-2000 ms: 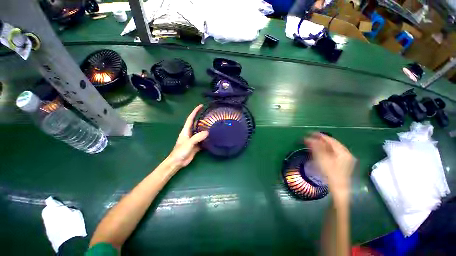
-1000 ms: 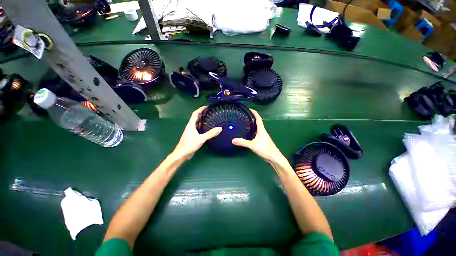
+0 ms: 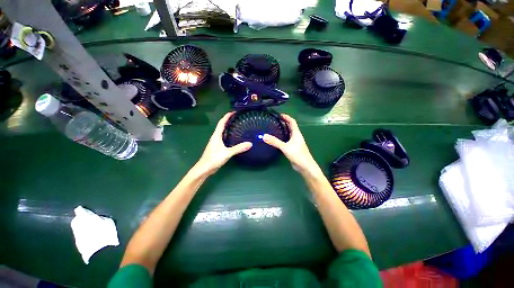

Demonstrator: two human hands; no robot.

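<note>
A round black ribbed clip-on fan [image 3: 256,152] is held at the bench centre, its face towards me. A small blue-white light shows near its hub. Its spring clip [image 3: 253,93] points away from me. My left hand [image 3: 220,147] grips the fan's left side, thumb on the face. My right hand [image 3: 293,146] grips the right side, thumb tip beside the light. The fingers behind the fan are hidden. A second clip-on fan [image 3: 363,177] lies to the right with an orange glow between its ribs.
Other fans [image 3: 186,68] stand on the green strip behind. A slanting perforated steel post [image 3: 93,79] and a water bottle [image 3: 93,132] are at left. A white cloth [image 3: 93,232] lies front left. White bags [image 3: 482,180] are at the right edge, with cartons beyond.
My right hand has left the second fan and joined my left on the held fan. The held fan's orange glow no longer shows. The fans behind have shifted right.
</note>
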